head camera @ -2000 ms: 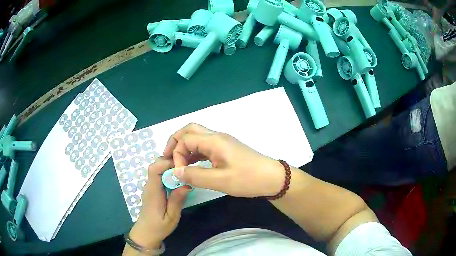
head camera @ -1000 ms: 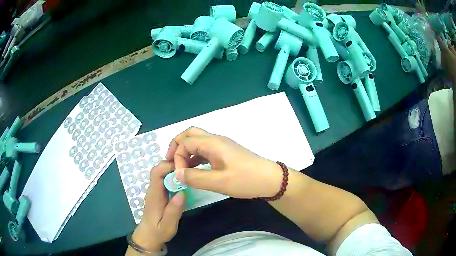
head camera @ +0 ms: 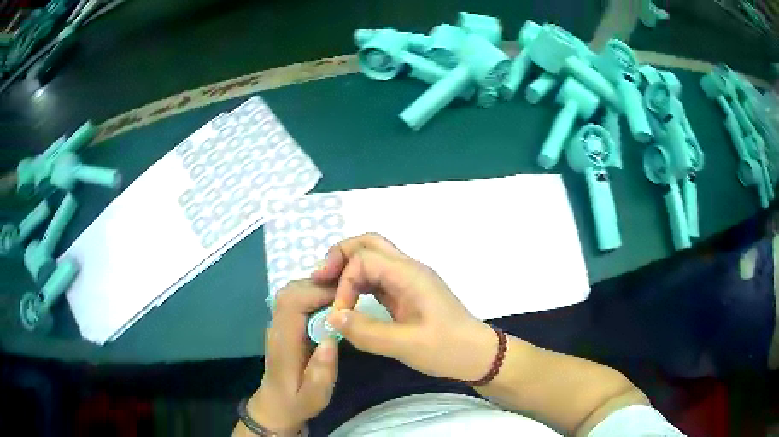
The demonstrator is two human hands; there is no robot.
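My left hand [head camera: 295,363] is closed around a teal fan, mostly hidden by my fingers, with its flat round end [head camera: 319,328] facing up. A pale round sticker lies at that end. My right hand [head camera: 410,320] has its thumb and fingertips pinched together at the sticker, touching the fan end; the exact grip is partly hidden. The working label sheet [head camera: 512,247] lies beneath and behind my hands, with rows of grey ring labels at its left and bare white at its right.
A stack of label sheets [head camera: 128,247] lies at the left. Teal fans lie at the left edge [head camera: 51,224]. A larger heap of teal fans [head camera: 465,72] spreads across the far side and right. A person's dark-clothed leg [head camera: 683,299] is at the right.
The view has turned, so the sheets and fans sit further right in the picture. My hands keep much the same pose at the fan end.
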